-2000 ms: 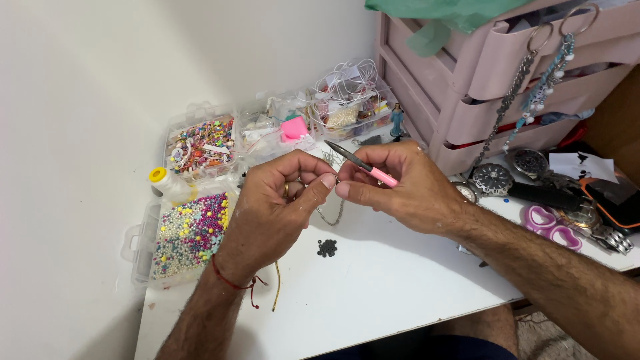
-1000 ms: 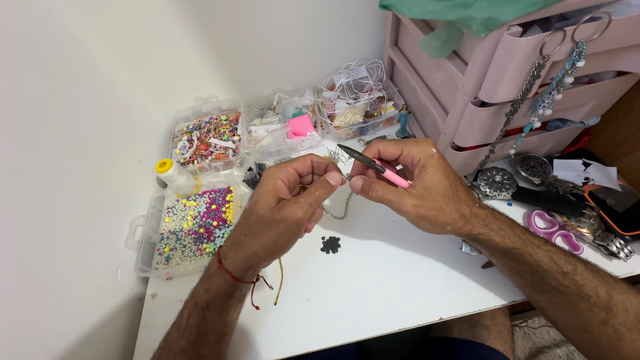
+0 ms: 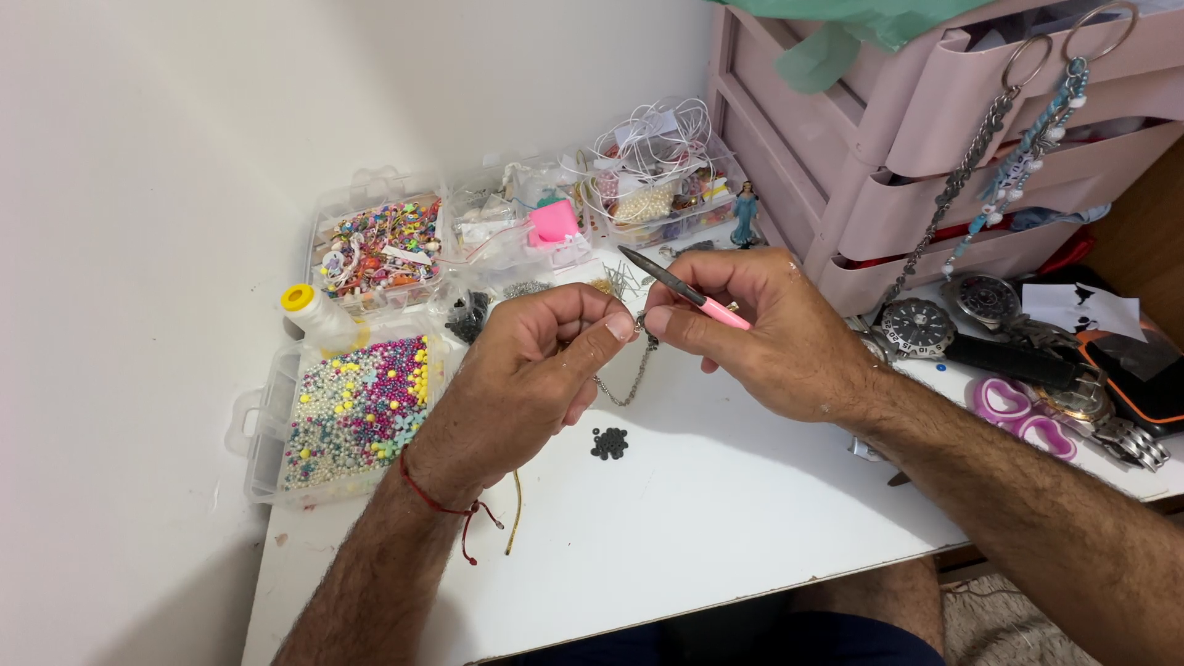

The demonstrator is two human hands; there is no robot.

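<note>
Between the fingertips of my left hand (image 3: pixel 546 370) and my right hand (image 3: pixel 754 338), a thin silver chain (image 3: pixel 634 388) is pinched by its ends and hangs in a loop. The very small part at the fingertips is mostly hidden. My right hand also holds a pink-handled tool with a dark pointed tip (image 3: pixel 680 287), which lies across the fingers and points up and left. Below the chain, a small cluster of black beads (image 3: pixel 610 443) lies on the white table (image 3: pixel 721 518). A red string bracelet is around my left wrist.
Compartment boxes of beads (image 3: pixel 356 412) and charms (image 3: pixel 379 245) stand at the left, beside a spool of clear thread (image 3: pixel 319 319). Behind are a box with white cord (image 3: pixel 661 180) and a small figurine (image 3: pixel 745 215). Pink drawers (image 3: pixel 860 157) and several watches (image 3: pixel 916 326) are at the right.
My hands stay close together with the chain between them. The pink-handled tool remains in my right hand; nothing has plainly been taken up or let go.
</note>
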